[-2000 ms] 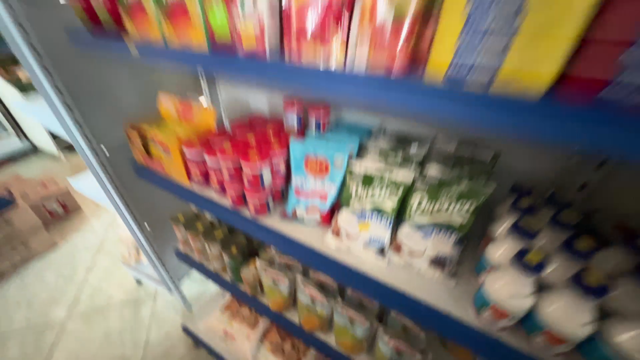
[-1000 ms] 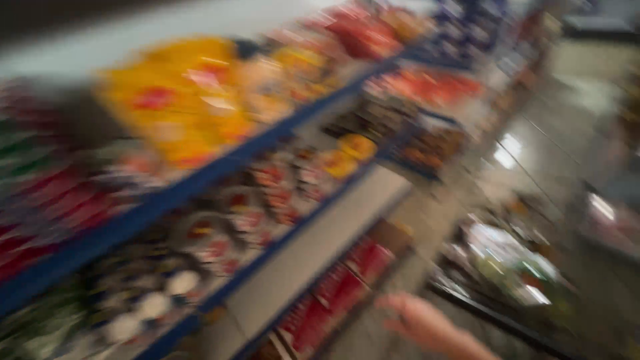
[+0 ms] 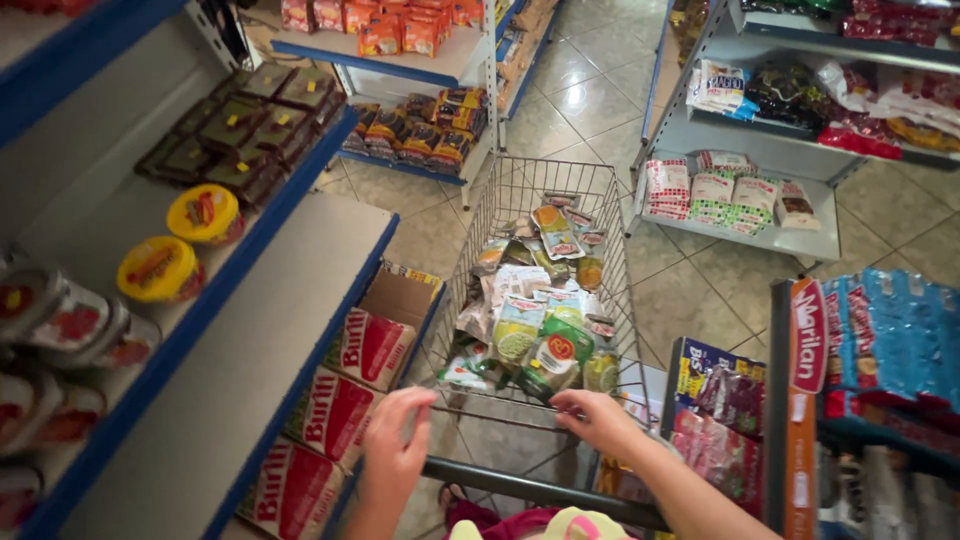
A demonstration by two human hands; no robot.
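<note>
A wire shopping cart [image 3: 622, 300] stands in front of me, its basket holding several food pouches, among them a green pouch [image 3: 559, 345] and a pouch of peas [image 3: 517, 330]. My left hand [image 3: 397, 442] is raised at the basket's near left corner, fingers curled and apart, with nothing in it. At the near right edge of the basket is my right hand [image 3: 596, 424], its fingers loosely bent above the rim and nothing seen in them. The cart's dark push handle [image 3: 540, 484] runs below and between both hands; neither hand grips it.
Blue-edged shelving [image 3: 285, 255] on the left holds yellow-lidded tubs [image 3: 161, 268] and dark packs, with red cartons [image 3: 334, 416] low down. Another shelf [image 3: 787, 232] with bagged goods stands at the right. Biscuit packs [image 3: 892, 330] fill a rack at near right. Tiled aisle [image 3: 585, 97] runs ahead.
The view has swung from the shelves to the cart. One hand shows low in the frame of a second ago; both hands are now in view over the cart's near end.
</note>
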